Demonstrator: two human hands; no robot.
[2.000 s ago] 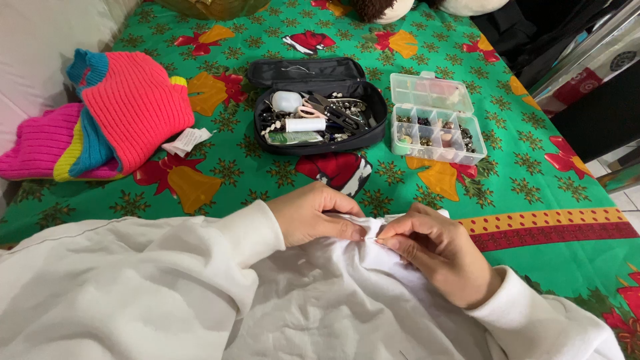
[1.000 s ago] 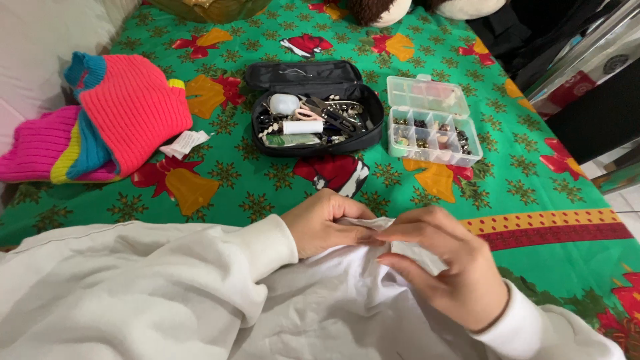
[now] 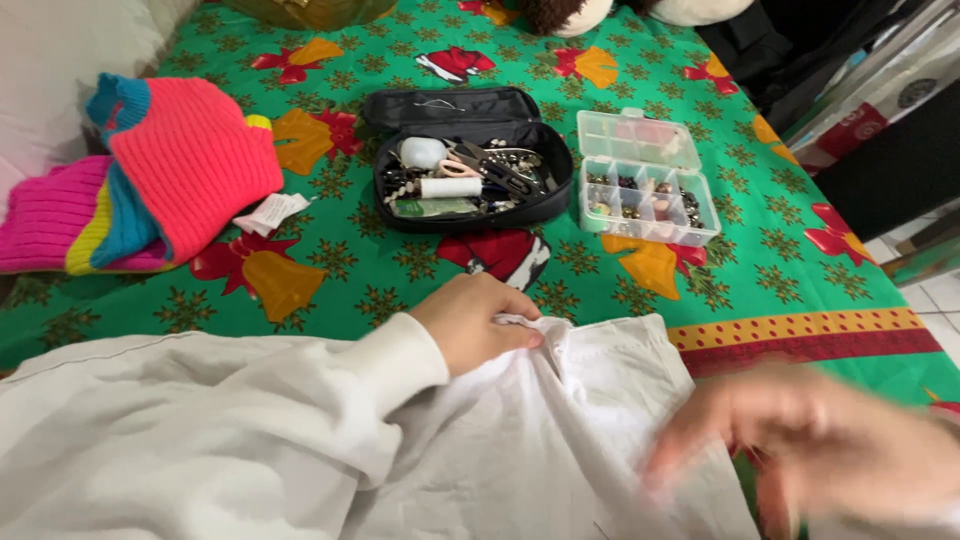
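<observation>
White cloth [image 3: 525,442] covers the near side of the table, its top edge gathered into folds near the middle. My left hand [image 3: 480,322] pinches that gathered edge between thumb and fingers. My right hand [image 3: 810,442] is off to the right above the cloth and blurred by motion, its fingers bent and apart; whether a needle or thread is between them cannot be made out. A small dark, thin thing [image 3: 601,531] shows on the cloth at the bottom edge of the view.
Beyond the cloth stand an unzipped black case [image 3: 480,221] holding a white thread spool [image 3: 450,187] and beads, and a clear plastic compartment box [image 3: 652,232] of beads. Bright knitwear [image 3: 202,157] lies left on the green patterned tablecloth [image 3: 375,262]. Plush toys [image 3: 577,19] sit at the back.
My right hand has moved away from the gathered edge, toward the right and nearer to me. My left hand still pinches the cloth at about the same place.
</observation>
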